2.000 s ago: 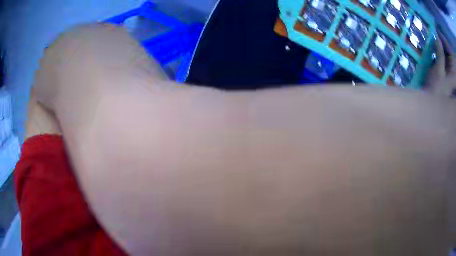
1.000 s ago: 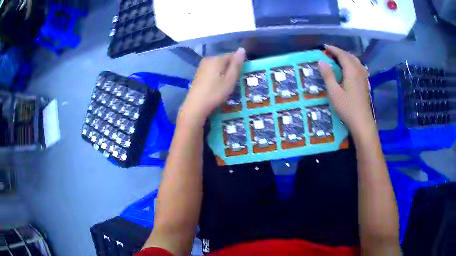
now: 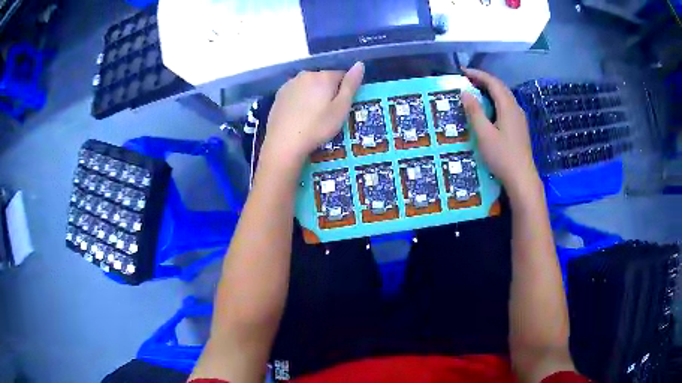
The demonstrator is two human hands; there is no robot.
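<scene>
The mint-green cover frame (image 3: 389, 161) lies over the orange fixture (image 3: 312, 237), whose corners show at the near edge. Dark circuit boards (image 3: 420, 185) with pale squares show through its windows. Tiny white plugs (image 3: 368, 246) hang past the near edge. My left hand (image 3: 314, 108) holds the left far side, thumb on the frame and covering part of one window; its other fingers are hidden. My right hand (image 3: 497, 127) holds the right far side, thumb on top near the corner window and fingers around the edge.
A white bench machine (image 3: 239, 37) with a dark screen (image 3: 368, 22) stands beyond the fixture. A tray of boards (image 3: 108, 209) sits on a blue stool (image 3: 196, 224) at left. An empty black tray (image 3: 134, 63) lies far left. Stacked trays (image 3: 579, 123) stand at right, more at lower right (image 3: 624, 307).
The view has swung from an arm close to the camera to the lap and fixture. Since one second ago, the scene has shifted left in view; both hands keep hold of the frame and fixture.
</scene>
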